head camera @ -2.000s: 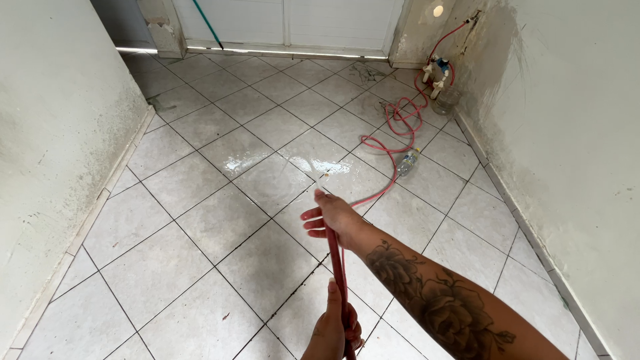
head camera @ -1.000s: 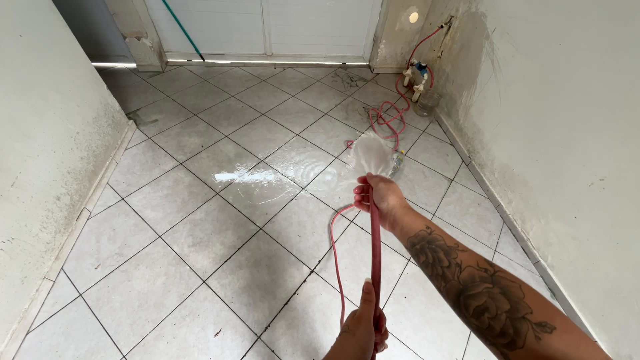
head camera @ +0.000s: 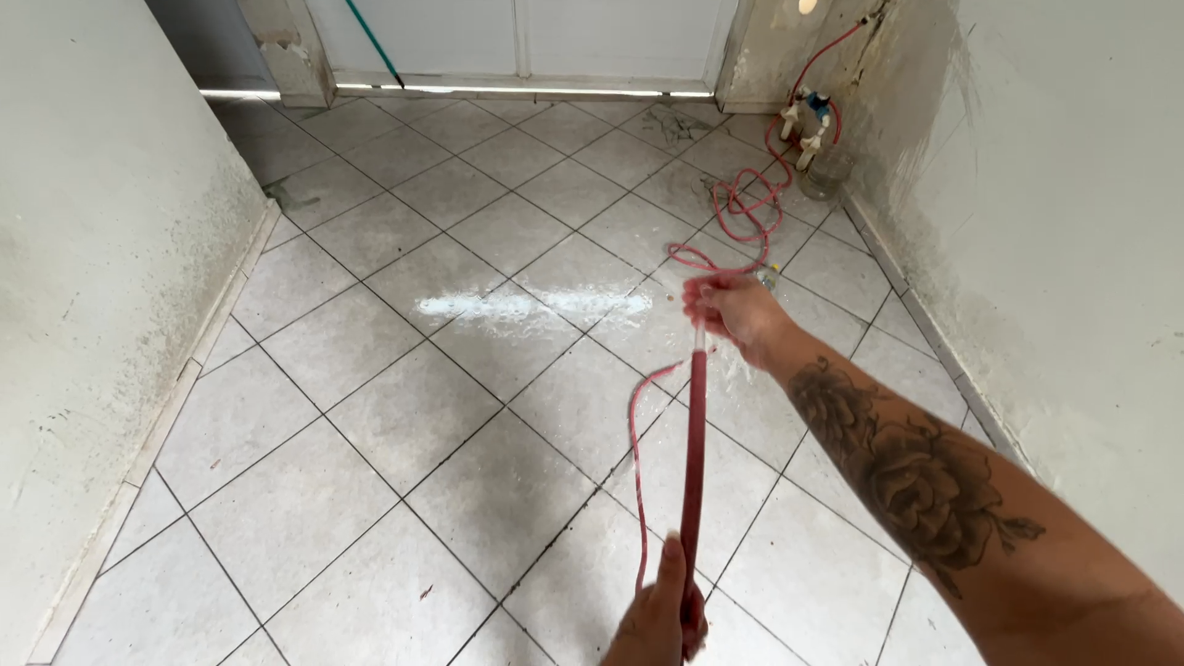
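Observation:
A red hose (head camera: 694,453) rises from the bottom of the view. My left hand (head camera: 661,601) is closed around its lower part, thumb along the hose. Clear water leaves the upper end of the hose. Just beyond that end is my right hand (head camera: 731,310), blurred, with its fingers apart in the stream and off the hose itself. A thinner-looking length of red hose lies on the tile floor (head camera: 370,444), left of the held part, and further loops (head camera: 749,213) lie farther off. Wet tiles with a bright reflection (head camera: 536,303) are left of my right hand.
White-painted walls with stains stand left (head camera: 111,231) and right (head camera: 1064,231). A white door (head camera: 610,42) is at the back, with a green pole (head camera: 375,42) against it. Pipe fittings (head camera: 809,129) and a clear container (head camera: 826,176) stand in the right corner. A small clear bottle (head camera: 768,276) lies near my right hand.
My right hand has come off the hose end, which it held one second ago, and is now just past it. The wide water spray of that moment has become a narrow stream.

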